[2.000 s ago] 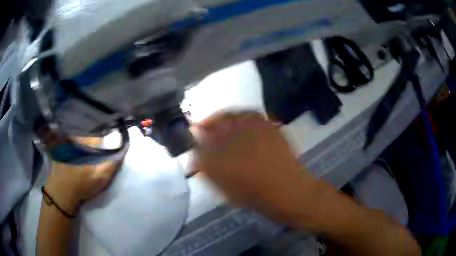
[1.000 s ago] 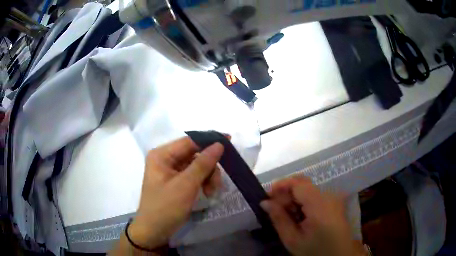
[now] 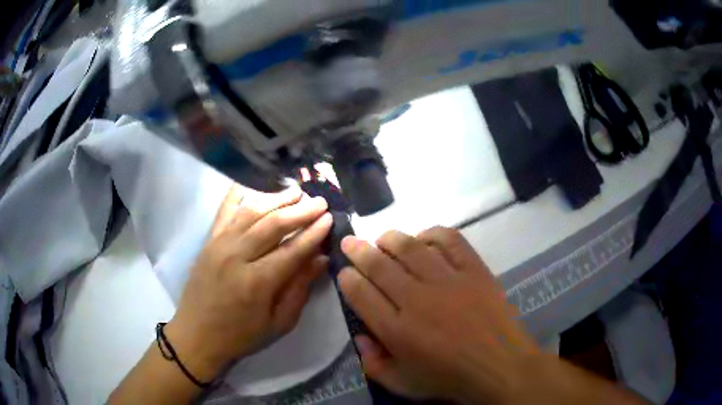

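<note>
A dark binding strip (image 3: 339,231) runs from the presser foot (image 3: 310,176) toward the table's front edge, over a light grey garment panel (image 3: 305,360). My left hand (image 3: 265,265) lies on the panel left of the strip, its fingertips pressing the strip's edge just in front of the foot. My right hand (image 3: 431,304) is on the strip's right side, fingertips along it and thumb lower down by it. The lower part of the strip passes partly under my right hand. The needle tip cannot be made out.
The sewing machine head (image 3: 507,55) spans the top. Dark spare strips (image 3: 534,130) and black-handled scissors (image 3: 613,119) lie at the right. Grey sewn panels (image 3: 55,210) are heaped at the left. A ruler (image 3: 570,269) runs along the front edge.
Both hands have moved up toward the needle with the strip, which was held raised in front of the machine a second ago. The strip now lies at the foot on the panel.
</note>
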